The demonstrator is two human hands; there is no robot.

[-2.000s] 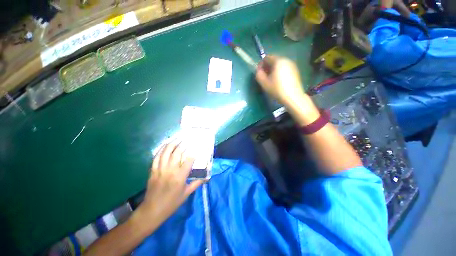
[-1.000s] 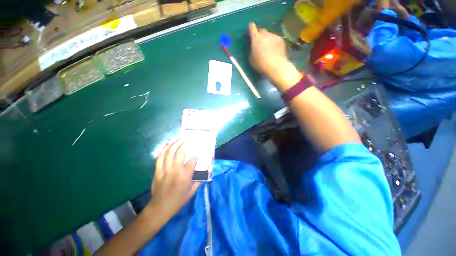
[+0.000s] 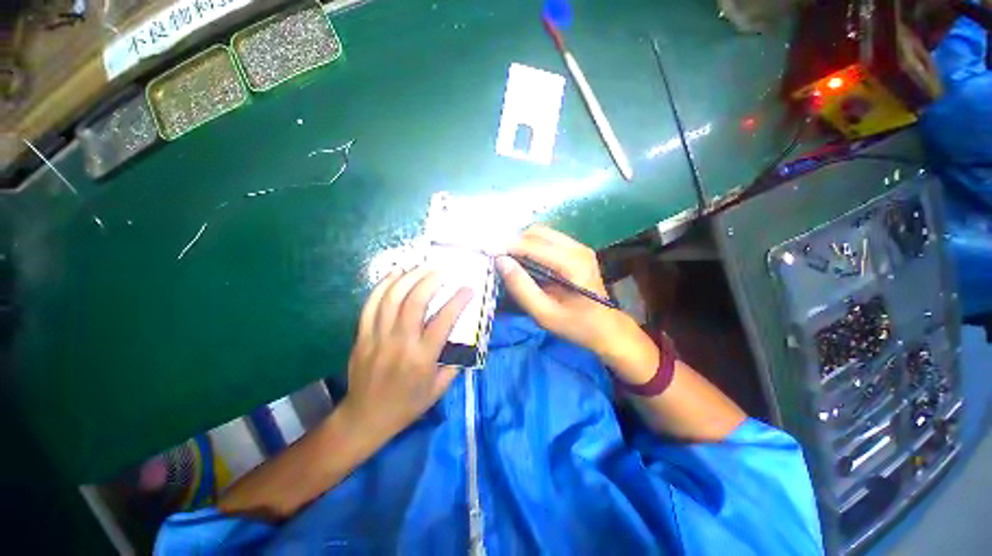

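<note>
An open white phone housing [image 3: 470,310] lies at the front edge of the green mat, its upper part washed out by glare. My left hand [image 3: 408,326] rests on its left side and holds it, fingers spread over it. My right hand [image 3: 560,288] is at its right edge and holds a thin dark tool [image 3: 560,281], which looks like tweezers, its tip at the housing. A white card with a cutout [image 3: 531,112] lies beyond. A brush with a blue end [image 3: 589,96] lies right of the card.
Three small screw trays [image 3: 287,49] stand at the back left. A thin pale wire [image 3: 261,192] lies on the green mat [image 3: 272,315]. A thin dark rod [image 3: 677,125] lies at the right. A grey parts tray [image 3: 800,358] and a yellow-black box with a red light [image 3: 865,106] are at right.
My right hand has come back from the far right of the bench to the housing, now holding the thin dark tool. My left hand stays on the housing. The view has shifted.
</note>
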